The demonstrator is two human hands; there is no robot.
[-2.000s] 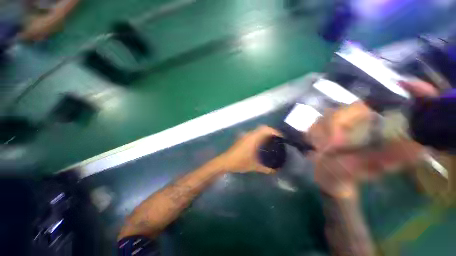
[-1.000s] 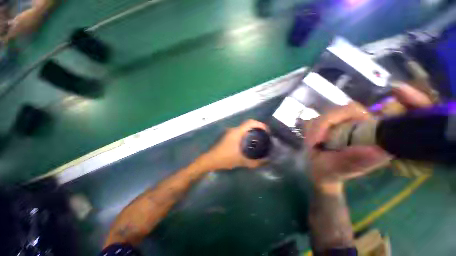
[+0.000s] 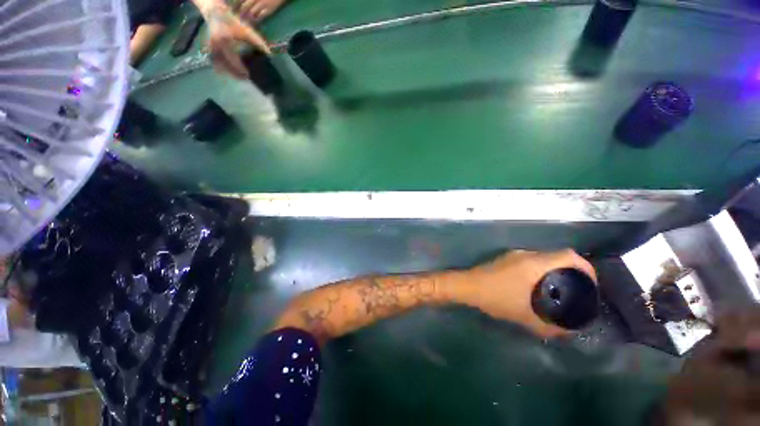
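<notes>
My left hand (image 3: 521, 287) is closed around a black cylindrical unit (image 3: 568, 299) above the dark green bench. The unit's round end with a small central hole faces up towards me. My right hand (image 3: 721, 378) is at the lower right edge, dark, blurred and cut off; what it holds cannot be seen. The white-and-black screw feeder (image 3: 673, 287) stands between my hands, just right of the unit.
A green conveyor belt (image 3: 467, 141) with several black units lies beyond a white rail (image 3: 467, 205). Another person's hand (image 3: 229, 35) touches a unit at the upper left. A white fan (image 3: 54, 108) and shiny black trays (image 3: 142, 283) stand at left.
The view has turned, bringing the fan and trays in at left. My left hand still holds the unit, now further right in the picture. My right hand has shifted to the edge; the driver no longer shows.
</notes>
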